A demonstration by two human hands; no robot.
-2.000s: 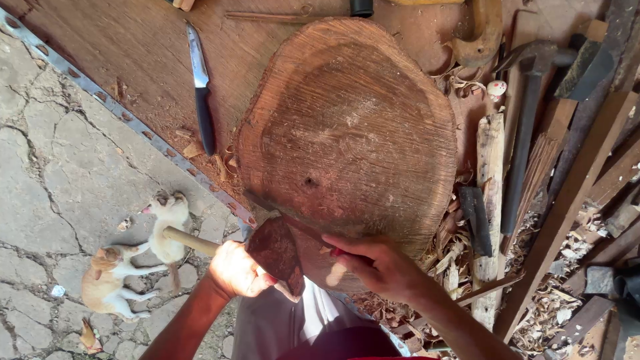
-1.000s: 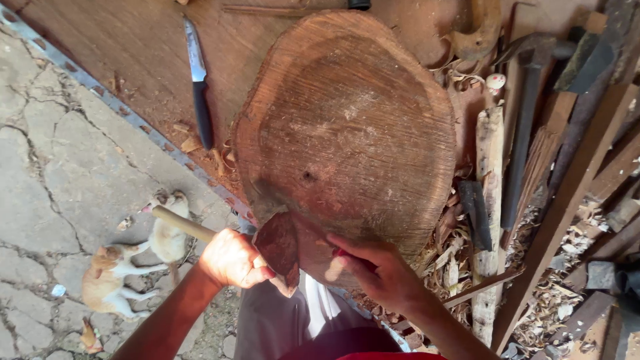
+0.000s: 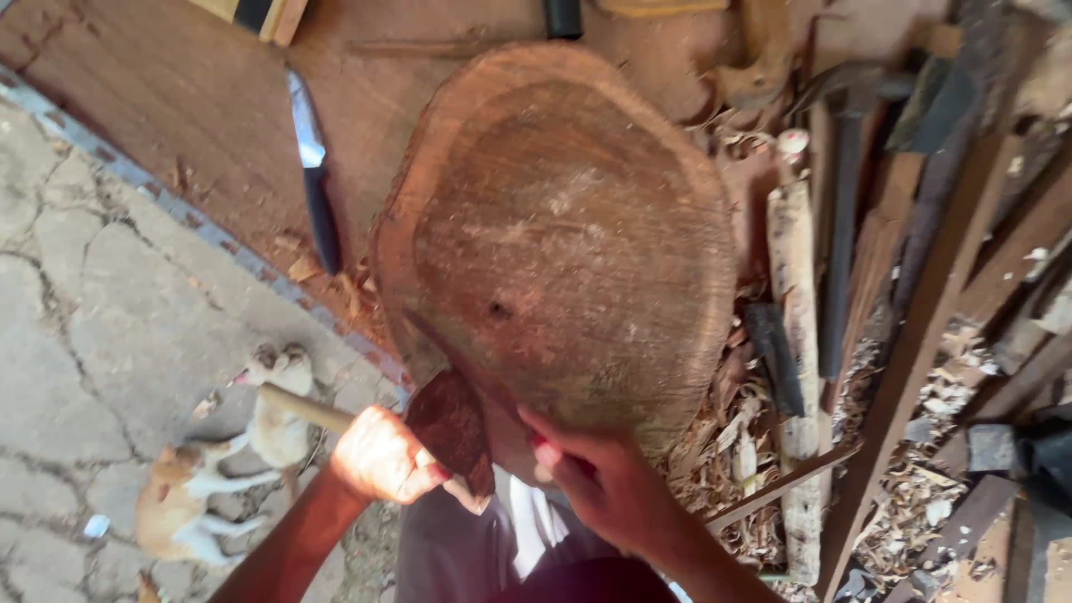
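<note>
My left hand (image 3: 389, 456) is closed around a pale wooden handle (image 3: 306, 408), which slants from upper left to lower right. A dark reddish-brown, leaf-shaped piece (image 3: 452, 431) lies against the handle beside my fingers; its material is unclear. My right hand (image 3: 595, 481) grips a tool with a red handle, mostly hidden by the fingers. From it a long dark blade (image 3: 456, 356) points up and left, close to the dark piece, over the lower edge of a large round wooden block (image 3: 569, 218). Whether blade and piece touch cannot be told.
A kitchen knife (image 3: 316, 184) lies left of the block. On the right are a hammer (image 3: 842, 226), a pale stick (image 3: 796, 335), wood strips and shavings (image 3: 745, 469). A metal-edged board (image 3: 193, 226) borders cracked concrete, where two cats (image 3: 180, 502) lie.
The pale handle's far end rose slightly, then dropped back. My right hand has shifted a little, and the dark blade now shows more plainly over the block. Both hands keep their holds.
</note>
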